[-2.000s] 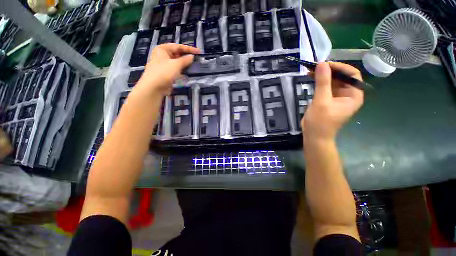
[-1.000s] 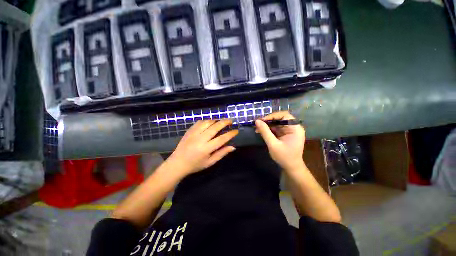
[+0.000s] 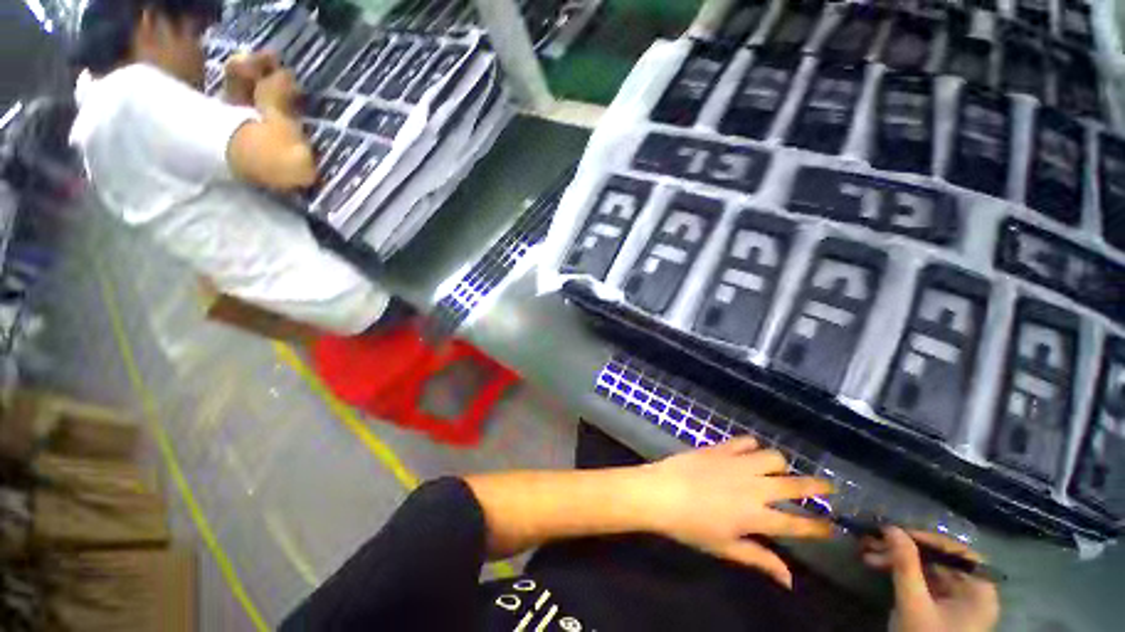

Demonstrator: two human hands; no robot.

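Note:
My left hand [image 3: 728,500] lies palm down with spread fingers over the sticker sheet [image 3: 660,401] at the bench's near edge. My right hand [image 3: 931,580], low at the right and partly cut off by the bottom edge, holds the black tweezers [image 3: 956,562]. Their tips point left near my left fingertips; any piece at the tips is too small to tell. Behind the sheet, a white-lined tray [image 3: 577,291] holds rows of black phone housings [image 3: 746,274] with grey areas inside.
At the upper left a person [image 3: 173,148] in white sits on a red stool [image 3: 426,377] beside other stacked trays [image 3: 407,148]. Another grid sheet [image 3: 494,272] lies left of my tray. Cardboard boxes [image 3: 93,506] stand on the floor at the lower left.
The view has swung to the left, bringing in the person and boxes. My hands came down from a housing over the tray to the sheet, and both remain there, now appearing farther right.

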